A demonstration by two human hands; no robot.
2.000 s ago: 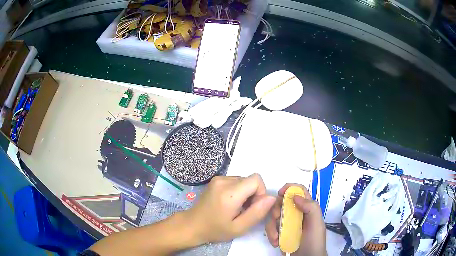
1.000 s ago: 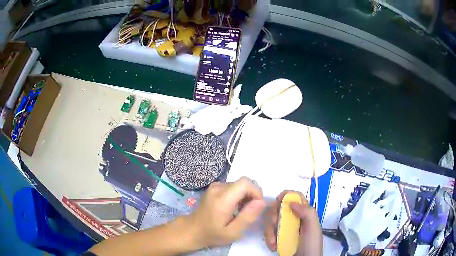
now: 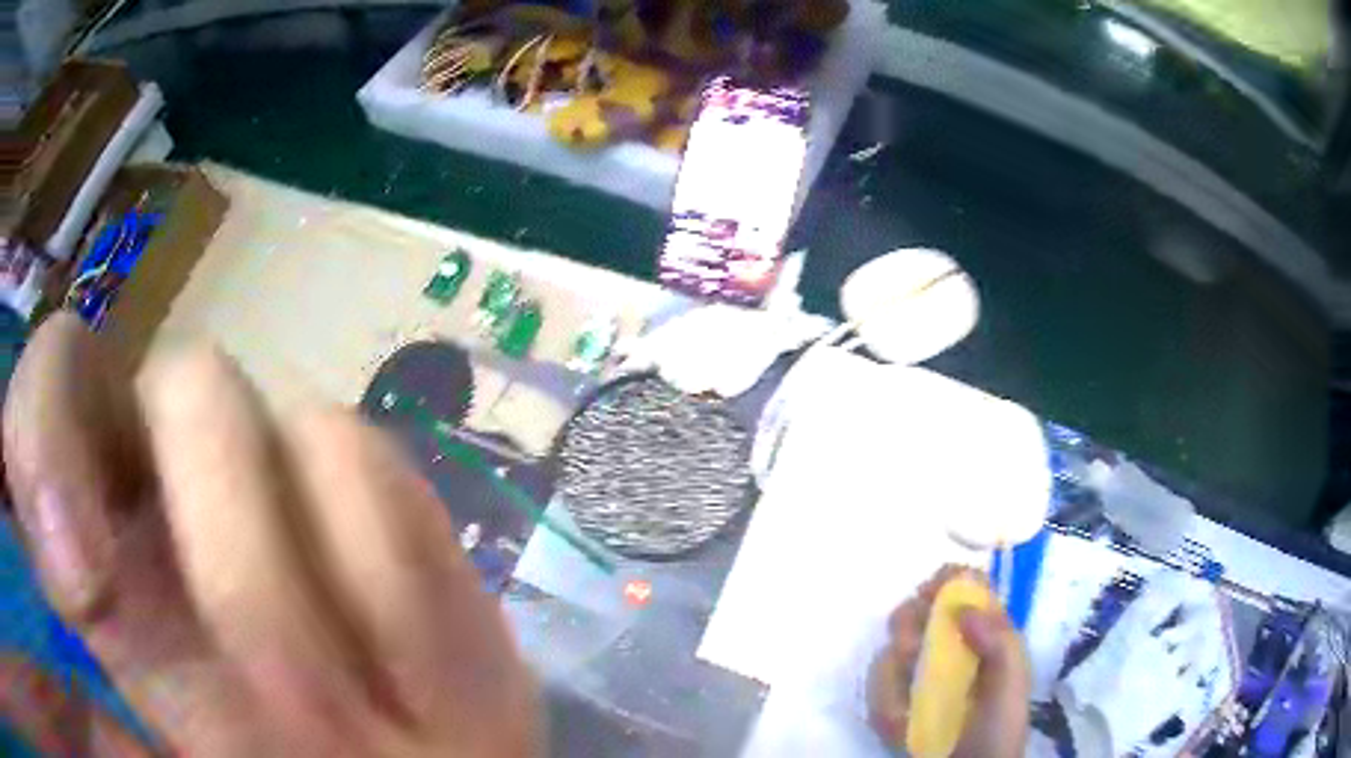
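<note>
My right hand (image 3: 996, 684) grips a yellow plastic housing (image 3: 944, 689) at the lower right, its long rounded side facing up, over white paper (image 3: 808, 511). My left hand (image 3: 252, 548) is large, close to the camera and blurred at the lower left. Its fingers are apart and nothing shows in them; its palm side is hidden. A round black-rimmed dish (image 3: 655, 467) full of tiny silver-grey pieces lies between the hands.
A phone (image 3: 736, 193) leans on a white foam tray (image 3: 519, 131) of yellow-brown housings. Green circuit boards (image 3: 519, 329) lie behind the dish. White corded units (image 3: 910, 305) are right of centre, crumpled white material (image 3: 719, 348) behind the dish, and a cardboard box (image 3: 166, 282) far left.
My left hand has moved away from beside the housing to the far left, closer to the camera. My right hand still holds the housing. The view has shifted, and everything is blurrier.
</note>
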